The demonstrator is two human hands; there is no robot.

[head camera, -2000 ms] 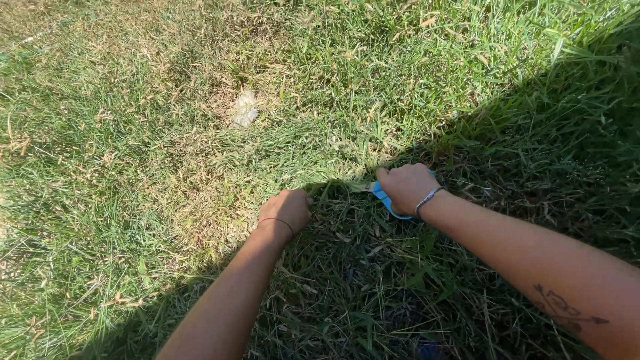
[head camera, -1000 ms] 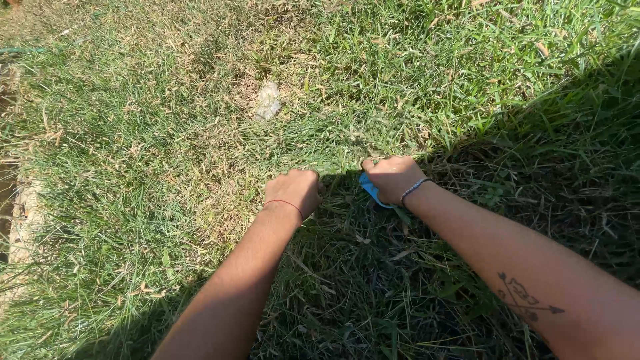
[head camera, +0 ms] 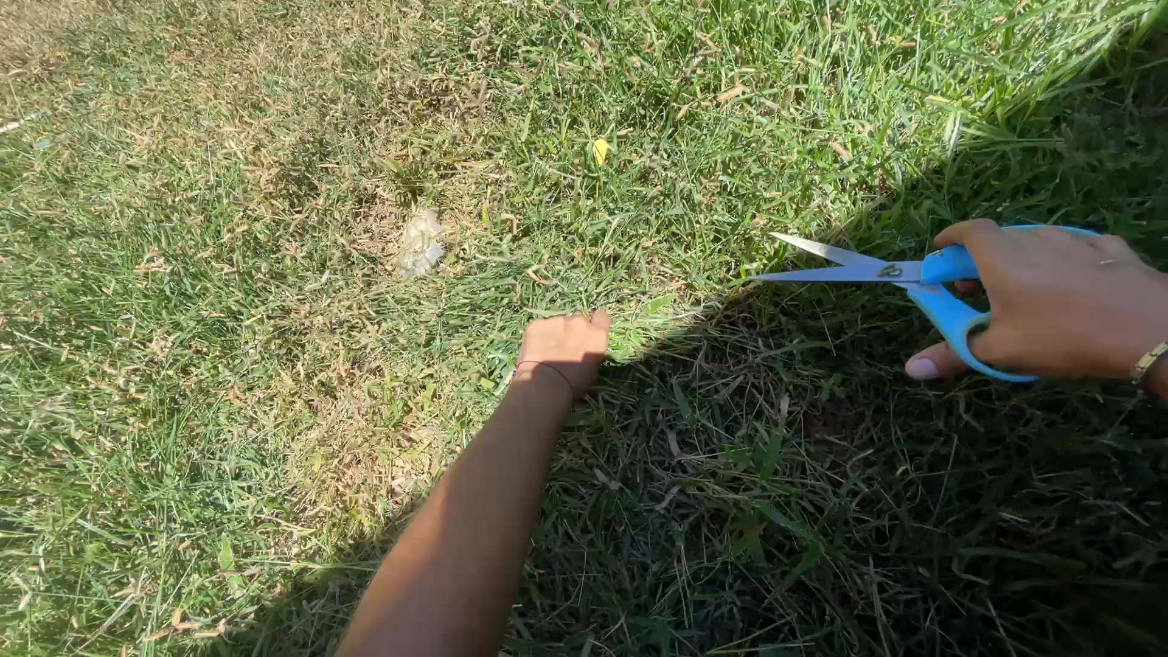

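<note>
My right hand holds scissors with light-blue handles at the right, above the shaded grass. The two metal blades are partly spread, point left, and have a bit of green grass stuck near the pivot. My left hand is low in the grass near the middle, its fingers curled and turned away from view. Whether grass blades are between those fingers cannot be seen. A gap of grass lies between the scissor tips and my left hand.
A pale, whitish lump lies in a dry patch beyond my left hand. A small yellow leaf or scrap is in the sunlit grass farther off. A dark shadow covers the lower right.
My right hand, close to my left hand in the earlier frames, has moved away to the right with the scissors. Their spread blades now show. My left hand remains low in the grass.
</note>
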